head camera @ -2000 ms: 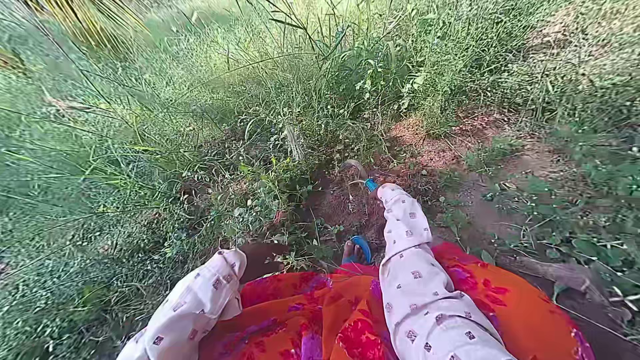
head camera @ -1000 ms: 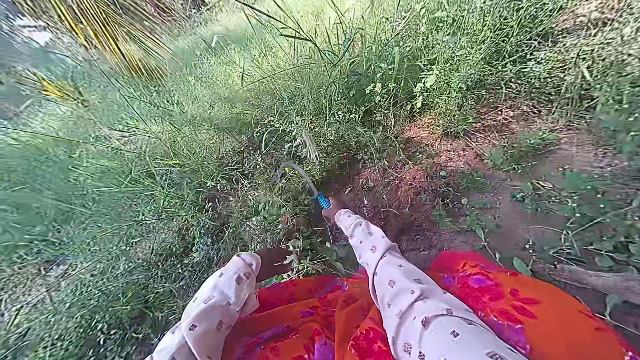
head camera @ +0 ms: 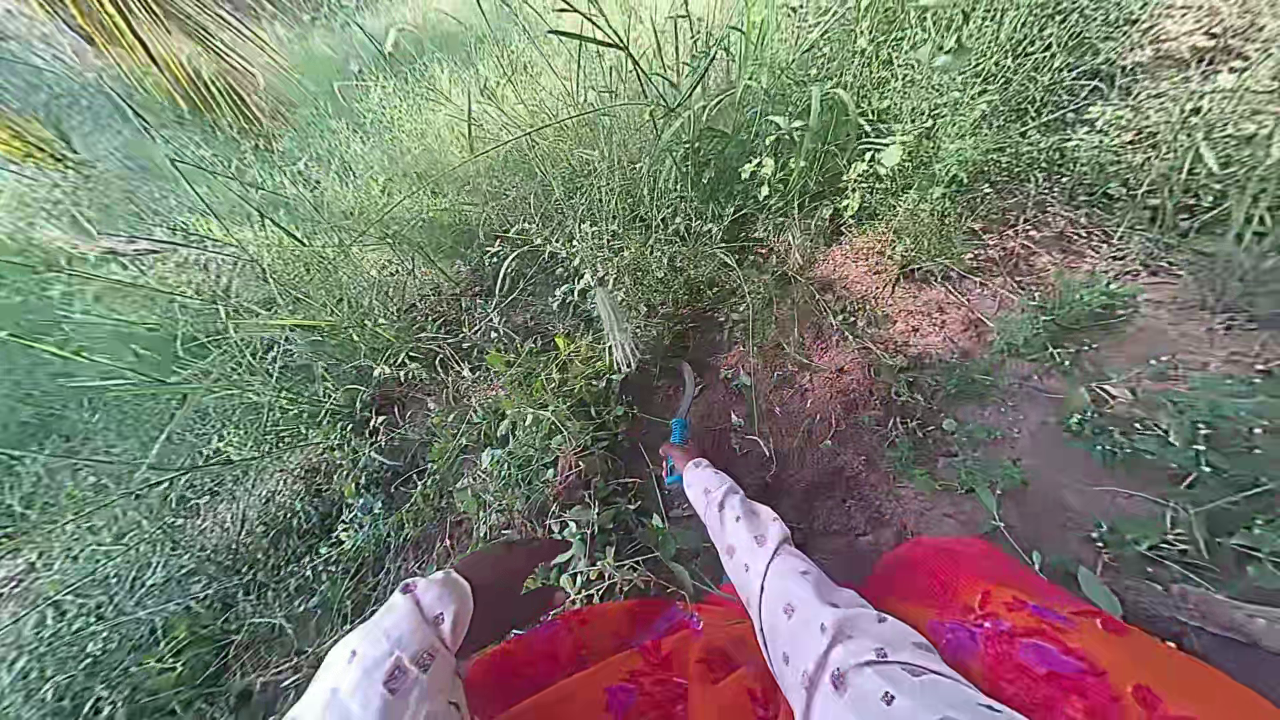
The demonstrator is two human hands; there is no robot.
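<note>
My right hand (head camera: 677, 460) grips the blue handle of a sickle (head camera: 686, 392), whose curved blade points away from me over bare soil. Low leafy weeds (head camera: 560, 420) grow just left of the blade. My left forearm (head camera: 510, 590) reaches inward at the lower left, by the weeds; leaves and blur hide the left hand, so its fingers cannot be made out. Both arms wear white printed sleeves, above red and orange floral cloth over my legs.
Tall grass (head camera: 640, 130) spreads ahead and to the left. Reddish soil (head camera: 900, 310) with dry litter lies at the right. A piece of wood (head camera: 1220, 615) rests on the ground at the lower right. Yellowish fronds (head camera: 180, 60) hang at the upper left.
The sickle swung out to the left over the weeds a second ago; now my right hand has it back to the right, over the soil, blade pointing away. My left arm stays low at the left.
</note>
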